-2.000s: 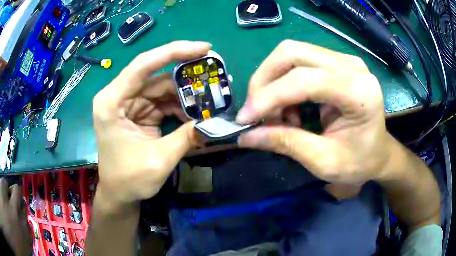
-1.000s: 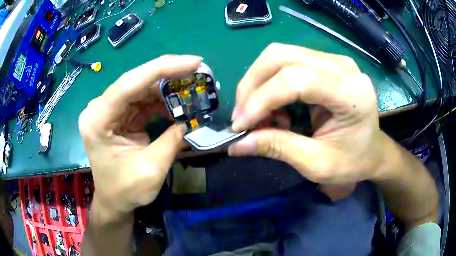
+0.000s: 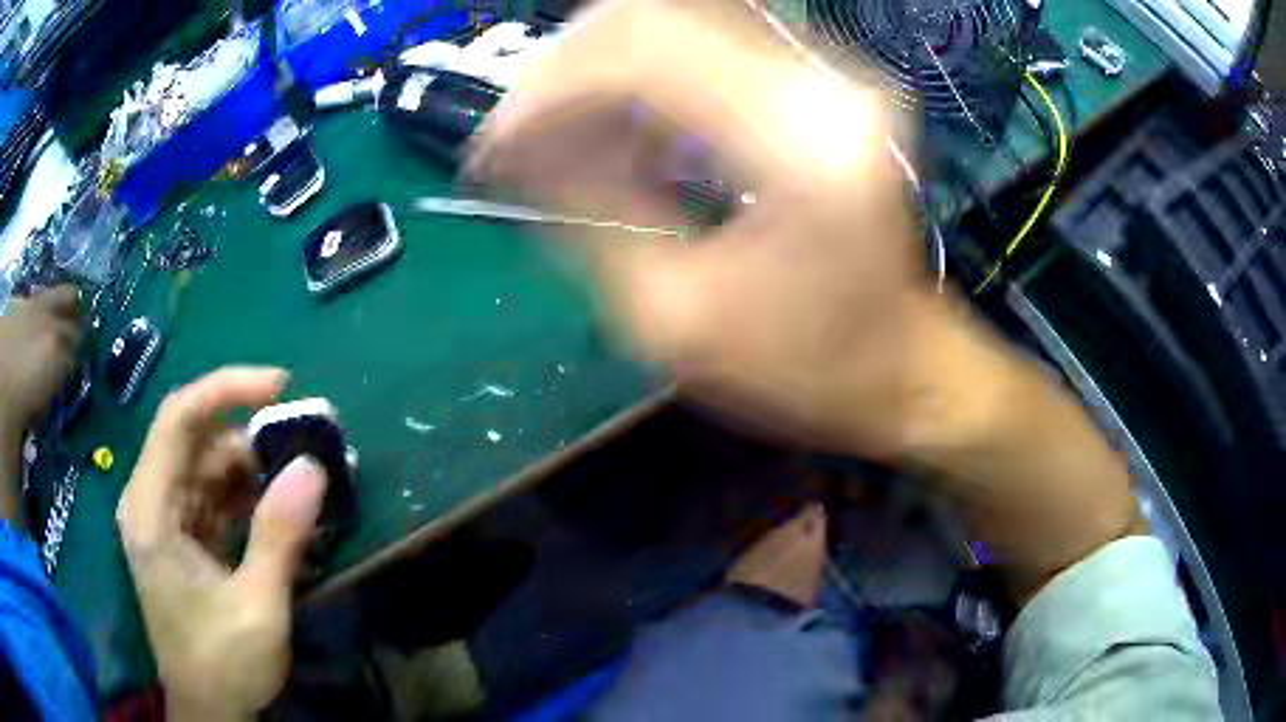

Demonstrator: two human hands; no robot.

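Note:
My left hand [image 3: 212, 543] holds the smartwatch [image 3: 299, 430] at the mat's front edge, lower left, with the thumb across its dark face. The inside does not show, and blur hides whether the display module is fully seated. My right hand [image 3: 762, 268] is large and blurred, raised over the back of the bench. The thin silver tweezers [image 3: 487, 210] run towards its fingers; whether it grips them cannot be told. The dark barrel of the electric screwdriver [image 3: 440, 110] lies behind, partly covered by this hand.
Dark watch pieces [image 3: 353, 247] [image 3: 294, 181] [image 3: 136, 357] lie on the green mat [image 3: 466, 325]. Another person's hand [image 3: 40, 346] and blue sleeve are at the left edge. A round fan grille [image 3: 917, 43], a yellow cable [image 3: 1051, 169] and a black slotted tray [image 3: 1185, 240] are right.
The view has swung right. My right hand has let go of the display module and moved up over the bench back. The watch's open inside and tilted display no longer show.

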